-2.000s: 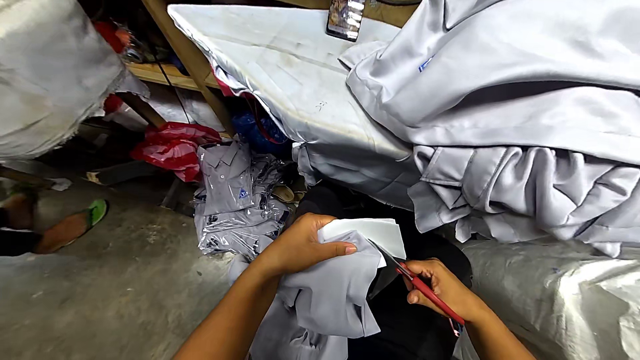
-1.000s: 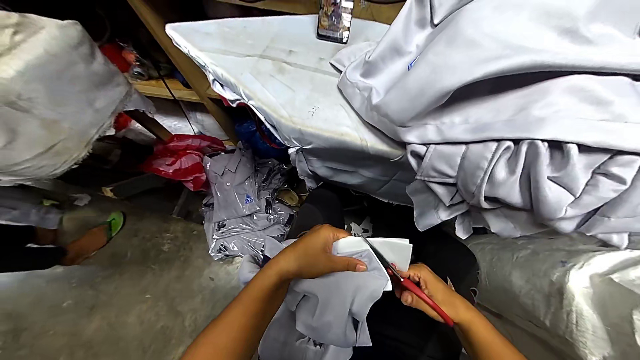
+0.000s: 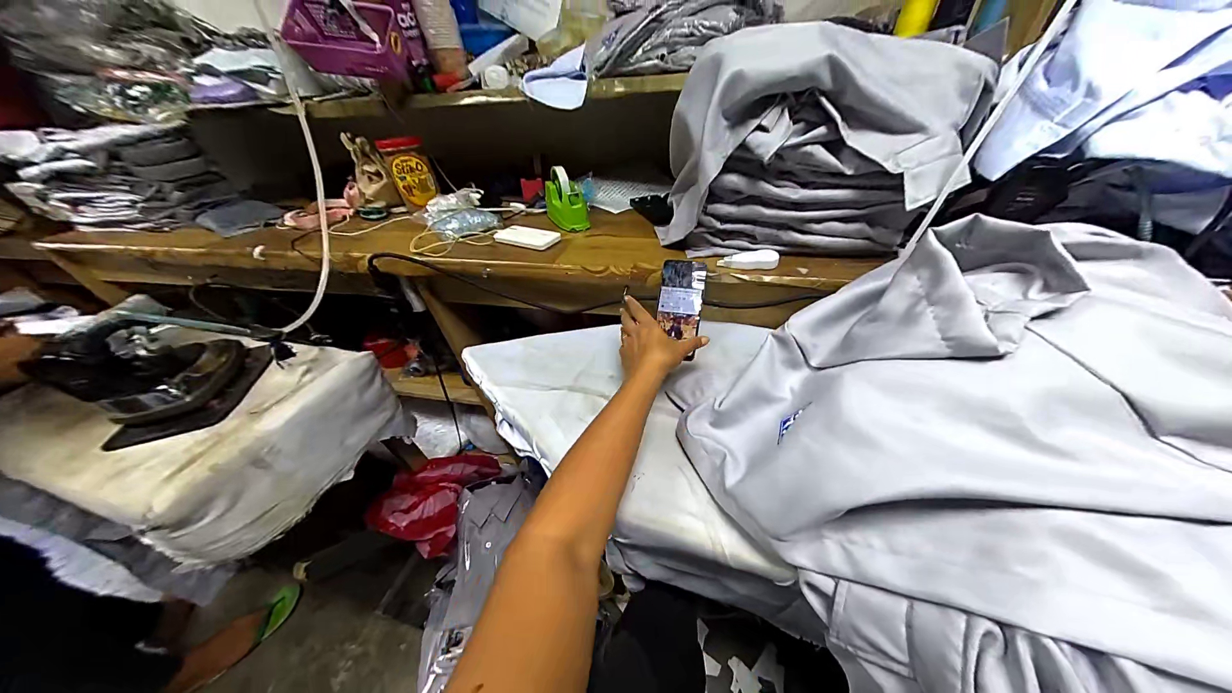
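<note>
My left hand [image 3: 651, 339] reaches forward to a smartphone [image 3: 681, 300] that stands upright near the front edge of a wooden shelf. The thumb lies across the lower part of the lit screen, and the other fingers are spread at the phone's left side. Below the hand is a padded ironing surface covered in white cloth [image 3: 577, 385]. To its right lies a heap of light grey shirts [image 3: 924, 433], one with a small blue mark. My right hand is out of view, and neither the scissors nor the white sheet shows.
An iron [image 3: 173, 375] rests on a second padded table at the left, with a white hose above it. Folded grey garments [image 3: 808, 212], a green tape dispenser [image 3: 567, 200] and a jar [image 3: 408, 173] stand on the shelf. A red plastic bag [image 3: 433, 500] and another person's sandalled foot [image 3: 231, 645] are below.
My left hand has left the grey cloth and white sheet and moved forward to the phone. My right hand, earlier holding red-handled scissors, has gone out of view. The view has tilted up.
</note>
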